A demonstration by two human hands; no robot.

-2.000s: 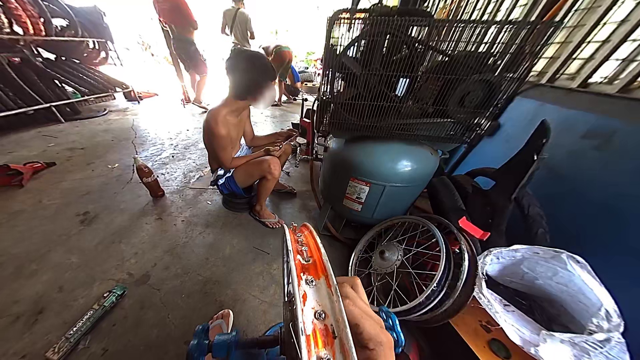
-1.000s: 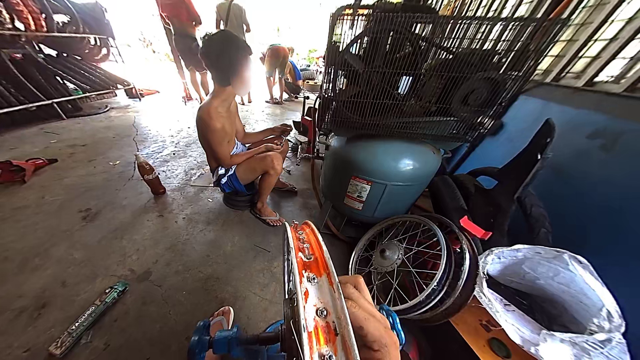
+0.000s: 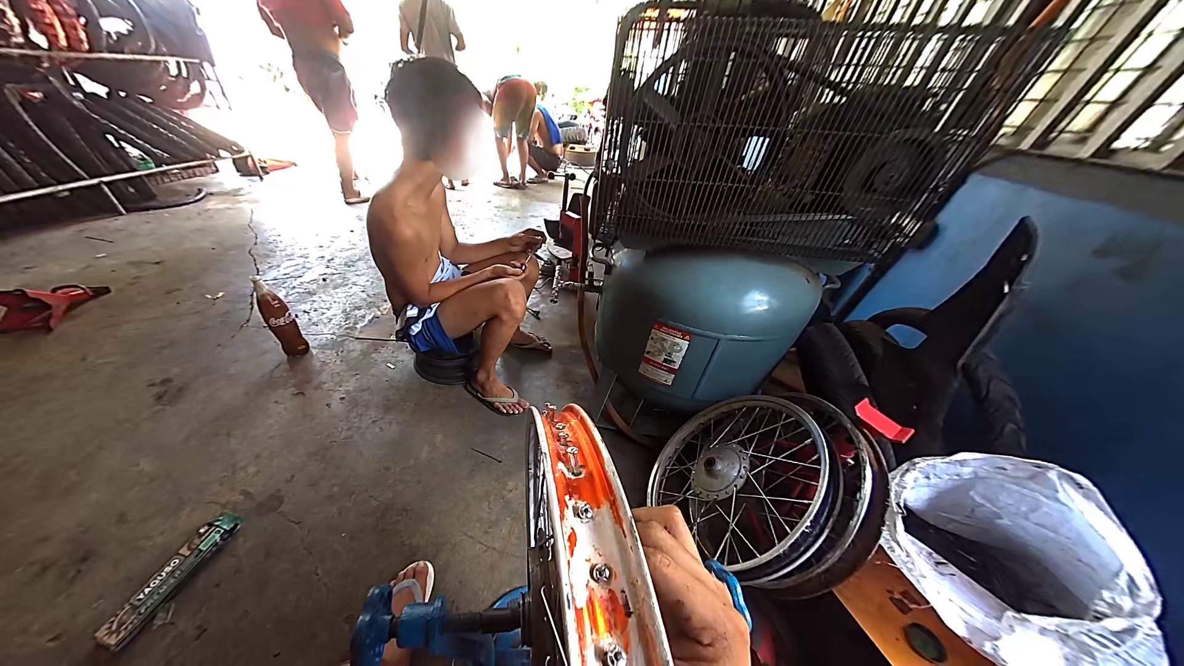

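A spoked wheel rim (image 3: 592, 546), its white paint worn with orange patches, stands upright at bottom centre, with spoke nipples along its channel. A blue metal stand (image 3: 430, 624) with a dark axle holds it on the left. My right hand (image 3: 689, 592) is against the rim's right side, fingers curled, a blue band at the wrist; its fingertips are hidden, so whether it grips the rim does not show. My left hand is out of view. A sandalled foot (image 3: 407, 587) shows behind the stand.
Spoked wheels (image 3: 740, 481) lean beside a blue-green air compressor tank (image 3: 708, 324). A white plastic sack (image 3: 1027, 546) stands at right. On the floor are a long narrow box (image 3: 169, 581) and a cola bottle (image 3: 279, 317). A person (image 3: 416, 222) sits ahead; others stand behind.
The rim has stayed upright in the stand with my right hand at its side. The seated person's head has turned.
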